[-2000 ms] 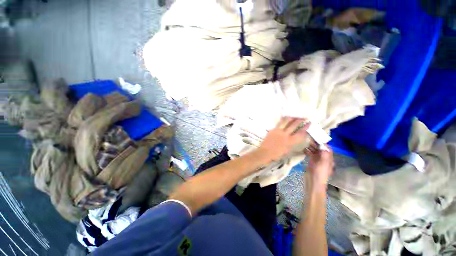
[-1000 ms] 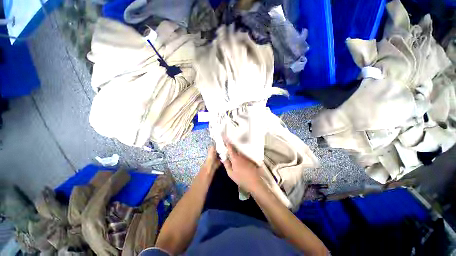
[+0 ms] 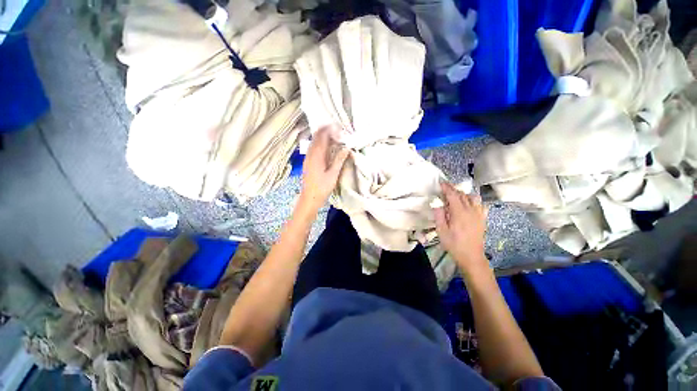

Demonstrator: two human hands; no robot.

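Observation:
A beige cut-piece bundle point(image 3: 367, 84), drawn in round its middle, is in front of me, above my legs. My left hand point(image 3: 322, 164) holds it at the narrow middle, on its left side. My right hand point(image 3: 461, 221) is at the right edge of its lower part, with a pale end of cloth at the fingertips. The underside of the bundle and part of my fingers are hidden.
A larger beige bundle with a dark tie point(image 3: 256, 76) lies at the upper left. Loose beige pieces point(image 3: 588, 153) are heaped at the right. Brown cloth point(image 3: 145, 305) lies over a blue crate at the lower left. Blue crates point(image 3: 573, 294) stand lower right and behind.
My left hand has moved up to the bundle's middle. My right hand has moved right to its edge. The lower part of the bundle is now gathered in more and turned.

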